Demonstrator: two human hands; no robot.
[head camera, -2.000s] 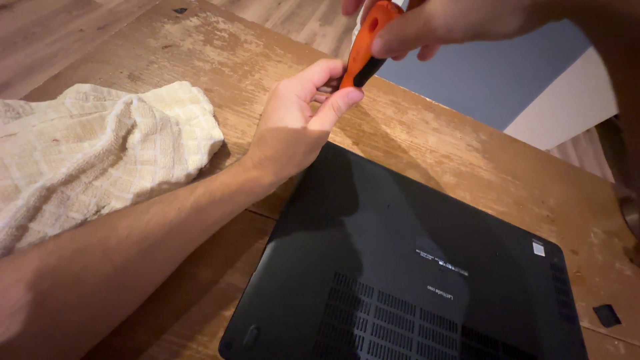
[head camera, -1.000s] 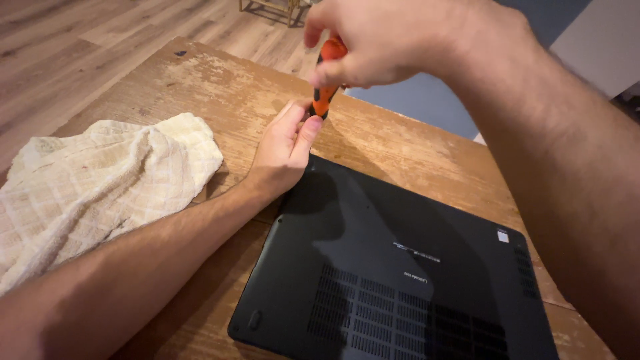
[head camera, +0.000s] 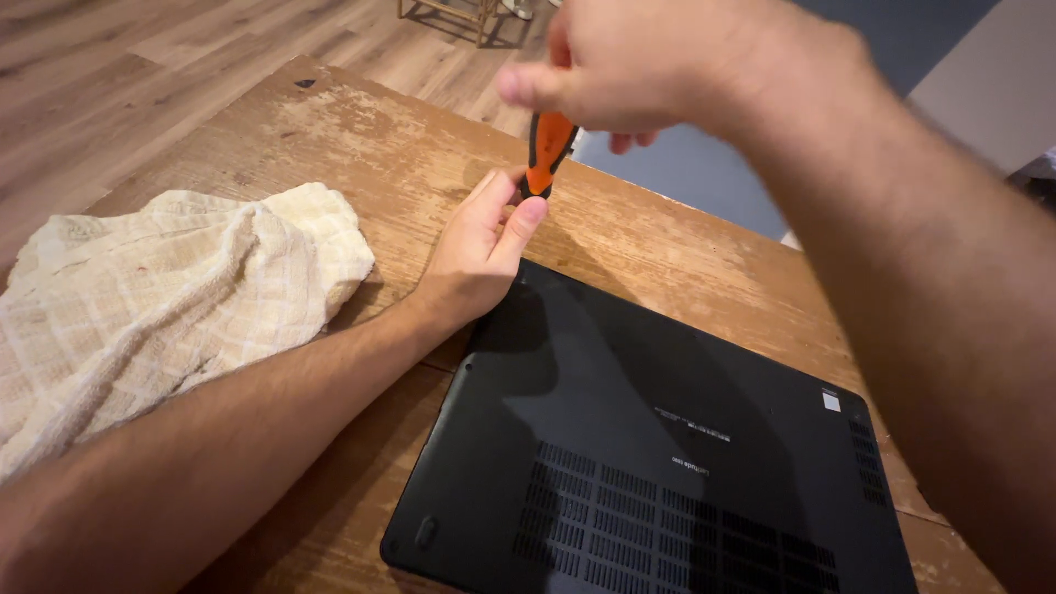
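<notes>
A black laptop (head camera: 627, 396) lies underside up on a worn wooden table, its vent grilles and small printed labels showing. Above its far left corner, an orange and black screwdriver handle (head camera: 551, 148) stands nearly upright. My right hand (head camera: 627, 66) is on the top of this handle, fingers bent around it. At the lower end of the handle, my left hand (head camera: 487, 239) pinches it between thumb and fingers, its wrist beside the laptop's corner. The screwdriver's tip is hidden behind my left hand.
A crumpled cream checked cloth (head camera: 190, 305) lies on the table (head camera: 396, 157) left of my left forearm. Beyond the table's far edge are the wood floor (head camera: 165, 74), the legs of a wooden piece of furniture (head camera: 450, 10) and a blue-grey surface (head camera: 685, 177).
My right hand has gone from the side of the screwdriver handle to its top. The handle stands more upright than two seconds ago. The view has shifted somewhat.
</notes>
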